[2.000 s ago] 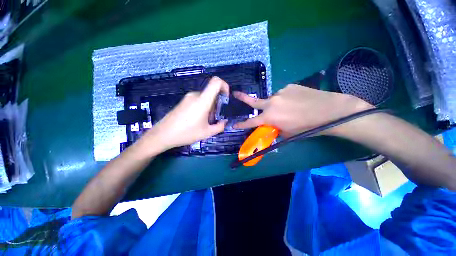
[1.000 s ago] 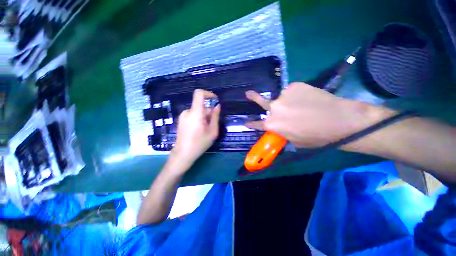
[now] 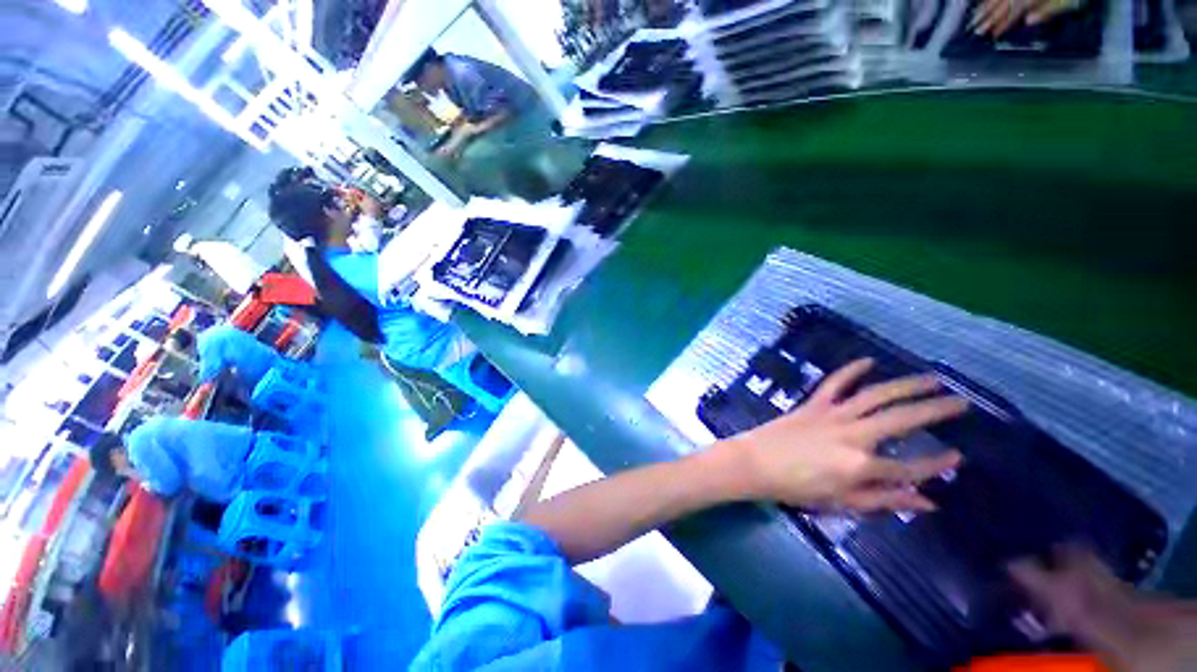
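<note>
The black plastic housing lies on the silvery bubble sheet at the right of the view, tilted by the camera's turn. Small white-silver brackets show at its left end. My left hand is over the housing's middle with fingers spread; whether anything small is under the fingers cannot be told. My right hand is blurred at the lower right, over the housing's near right part. The orange screwdriver is by it, mostly cut off by the bottom edge.
Wrapped black housings lie at the bench's left end, with more stacks at the back. Another person's hand is at the top right. People in blue smocks sit beyond the aisle. White boards lie beside the bench's near edge.
The camera has swung left, so the housing appears lower right and the factory floor has come into view. My left hand's fingers have spread. The screw dish has left the view.
</note>
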